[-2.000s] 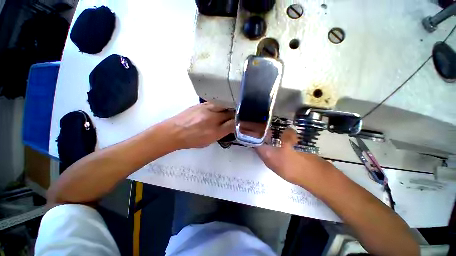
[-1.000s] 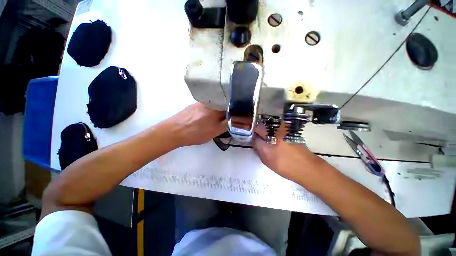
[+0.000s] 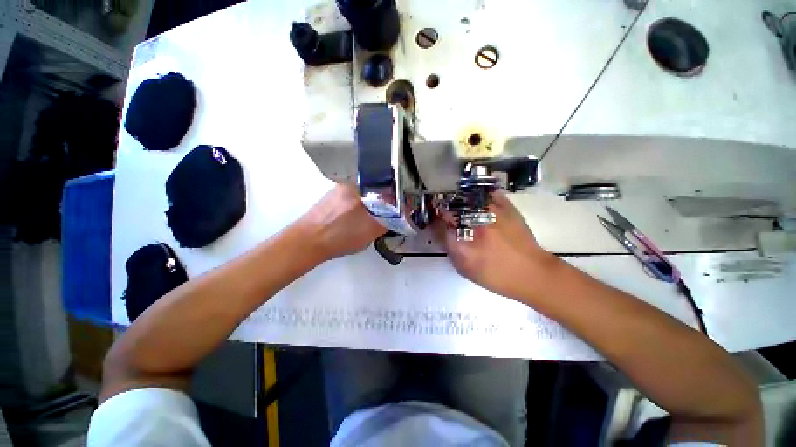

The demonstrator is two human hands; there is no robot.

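The off-white sewing machine head (image 3: 541,96) covers the needle area. My left hand (image 3: 342,223) lies on the table at the left of the chrome take-up lever guard (image 3: 380,166); its fingertips are hidden under the head. My right hand (image 3: 489,249) is behind the thread tension assembly (image 3: 475,196), fingers partly hidden. A small edge of a black piece (image 3: 388,251) shows between the hands, below the guard. Whether either hand grips it cannot be seen.
Three black pouches lie at the left: one at the back (image 3: 161,111), one in the middle (image 3: 206,196), one near my left forearm (image 3: 154,279). A blue bin (image 3: 88,249) stands left of the table (image 3: 288,105). Thread snips (image 3: 641,249) lie at the right.
The view has shifted, so the machine head sits further left and the pouches lower in the picture. Both hands stay at the needle area; the black edge shows slightly more than at first.
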